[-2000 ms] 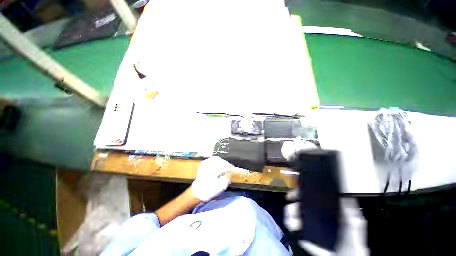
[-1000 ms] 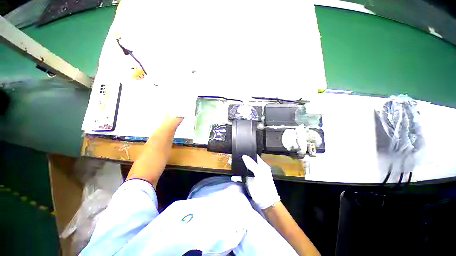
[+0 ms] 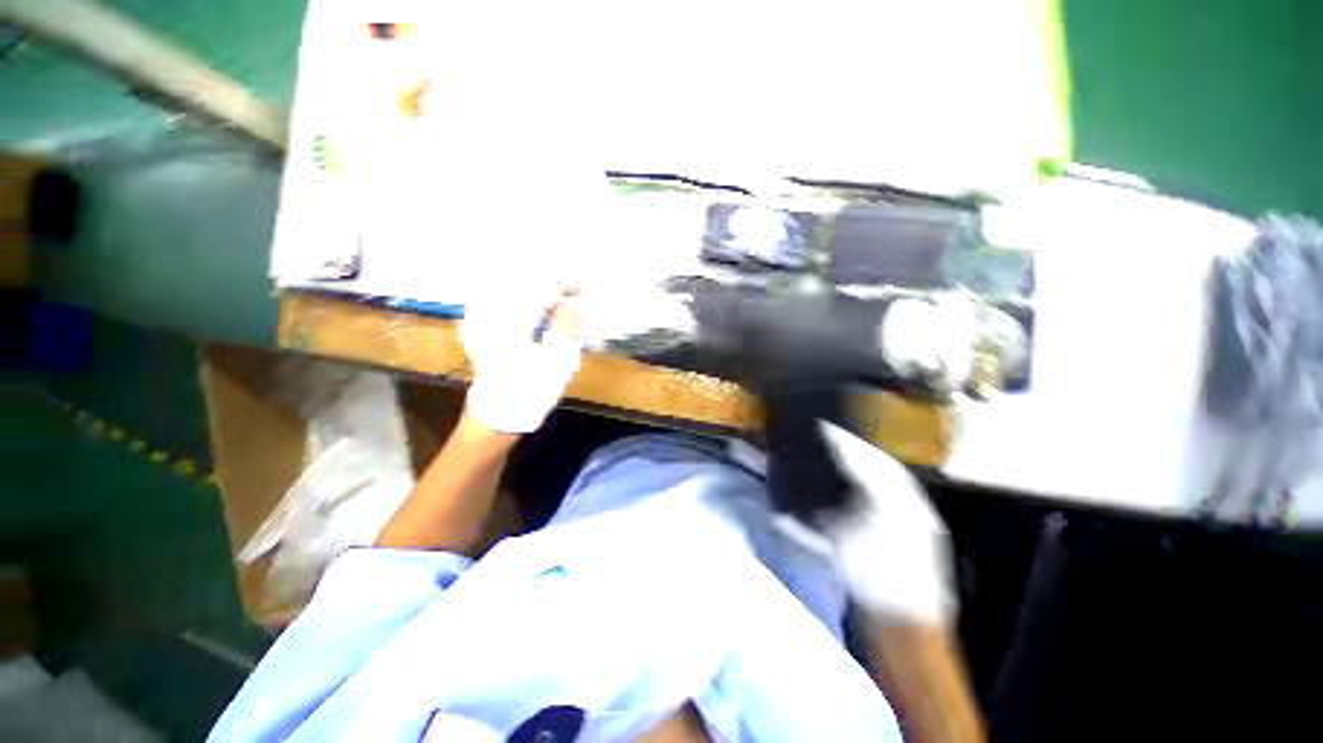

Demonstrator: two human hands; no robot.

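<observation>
My right hand (image 3: 888,530), in a white glove and blurred, is shut on a black power adapter (image 3: 805,421) and holds it tilted over the wooden bench edge. My left hand (image 3: 515,360), also gloved, is at the bench edge to the left. A pale shiny patch (image 3: 639,317), perhaps clear film, lies beside its fingers; whether the hand grips it cannot be told. Dark blocks (image 3: 888,244) sit in rows behind the adapter, with a white-grey lump (image 3: 929,341) on the front right one.
Bagged adapters (image 3: 1270,349) lie at the right on the white surface. A carton (image 3: 240,479) with clear film (image 3: 341,465) stands below left. A black tote (image 3: 1161,624) is at lower right. A small orange item (image 3: 417,99) is on the white sheet. Green conveyor (image 3: 1197,87) lies behind.
The view has shifted. My left hand has drawn back from over the sheet to the bench edge. The adapter, upright over the blocks before, is now tilted and blurred in my right hand.
</observation>
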